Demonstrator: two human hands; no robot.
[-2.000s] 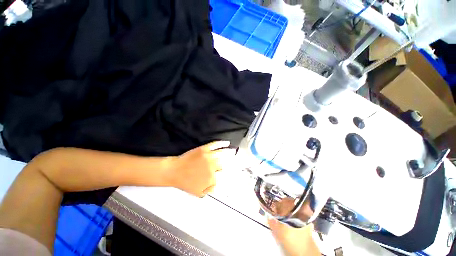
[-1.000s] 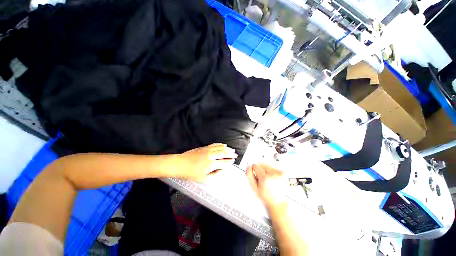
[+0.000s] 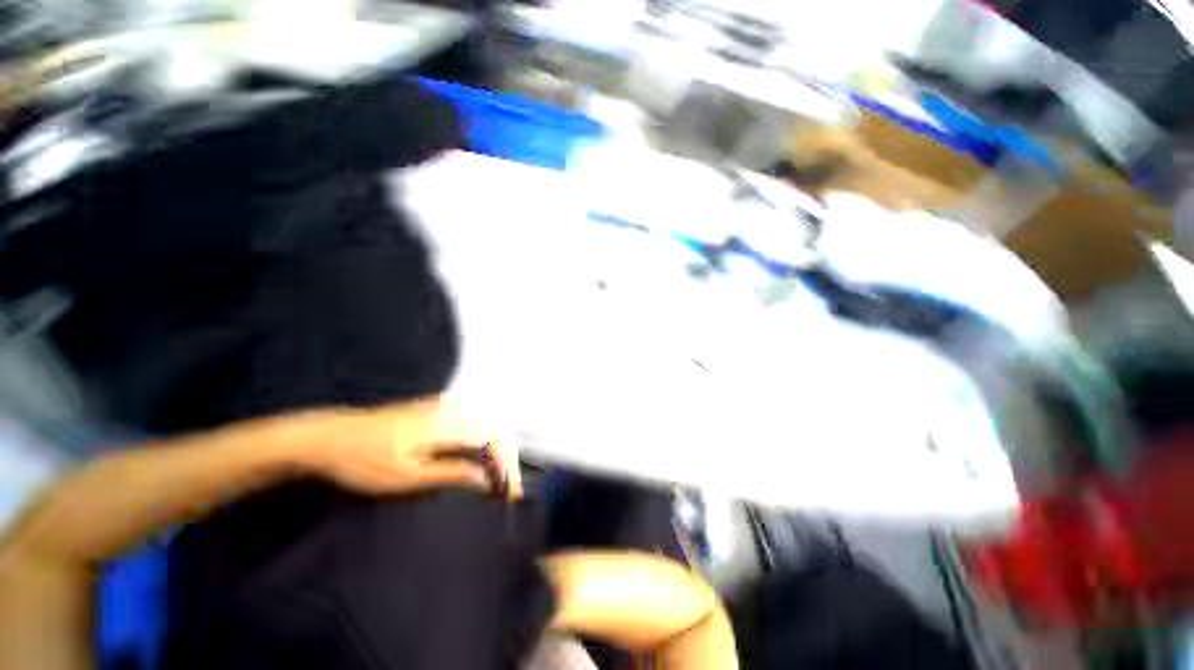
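Note:
The frame is strongly blurred. A large black garment lies on the left of the white table, and black cloth also hangs in front of my lap. My left hand is at the table's front edge, over the black cloth, its fingers bent around a bit that blur hides. My right forearm shows low in the middle; the right hand is hidden behind or in the black cloth. The sewing machine stands on the right side of the table, away from both hands.
A blue crate is behind the table, and another blue crate is low at the left. Brown cardboard boxes are at the back right. A blurred red object is at the lower right.
The view has swung and blurred. My hands have left the needle area and come towards my lap. Black cloth now hangs over the front, and the table by the machine is uncovered.

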